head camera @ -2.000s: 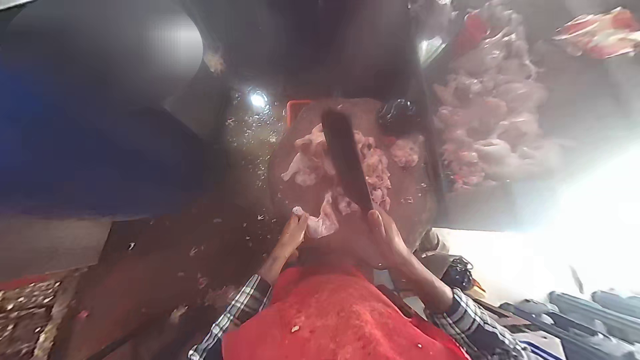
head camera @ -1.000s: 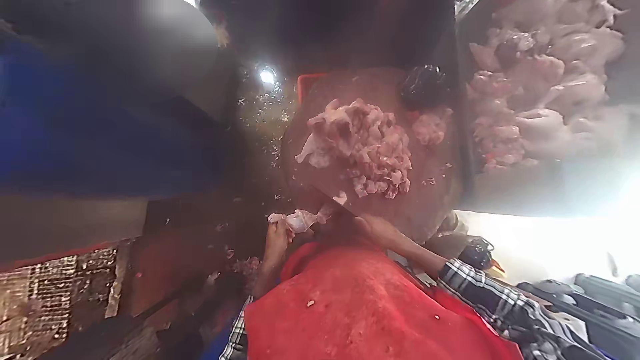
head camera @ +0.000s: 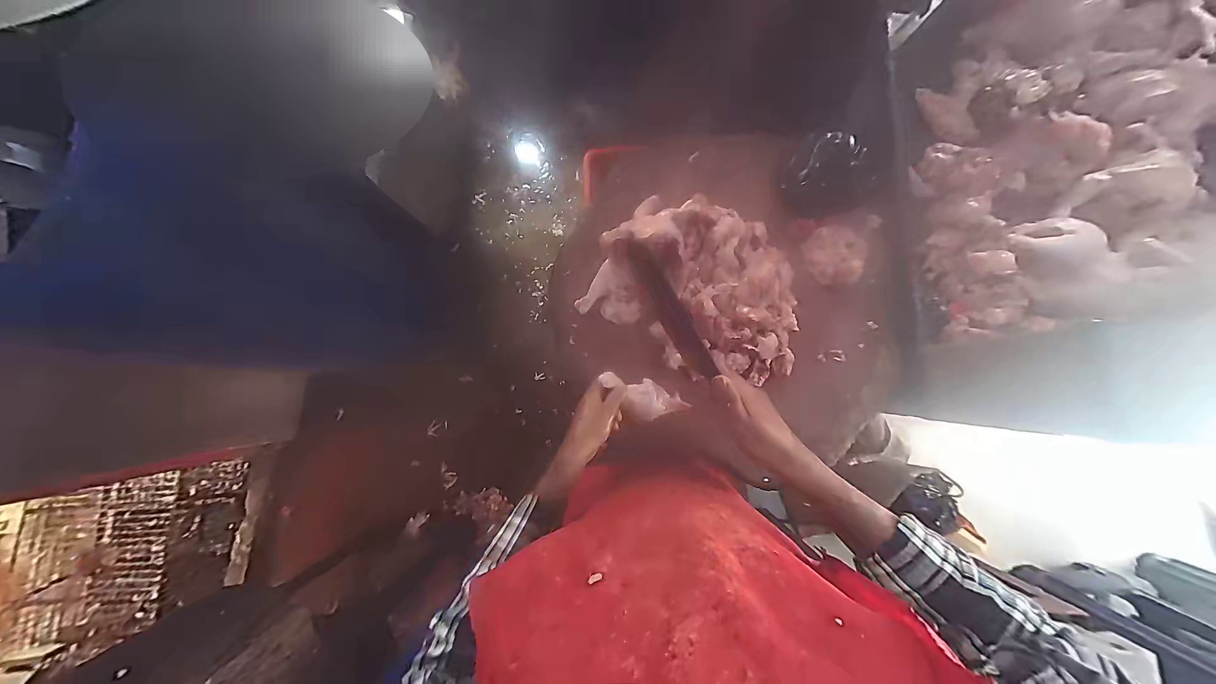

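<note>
My right hand (head camera: 746,404) is closed round the handle end of a dark, broad-bladed knife (head camera: 670,309), whose blurred blade slants up and left in front of a heap of cut raw meat (head camera: 741,275). The heap lies on a round chopping block (head camera: 836,328). My left hand (head camera: 597,410) grips the left end of a pale piece of raw meat (head camera: 651,399) at the block's near edge. That piece lies just below the heap, left of my right hand. A red apron (head camera: 703,579) covers my front.
A black plastic bag (head camera: 826,171) and a small meat pile (head camera: 836,249) sit at the block's right side. Large raw pieces, apparently poultry (head camera: 1064,228), fill the counter at right. A red edge (head camera: 598,176) shows behind the block. A wire grate (head camera: 104,551) is at lower left.
The knife was raised over the heap, then low near the left hand's piece, and is now raised again. The left hand has kept hold of a pale piece throughout.
</note>
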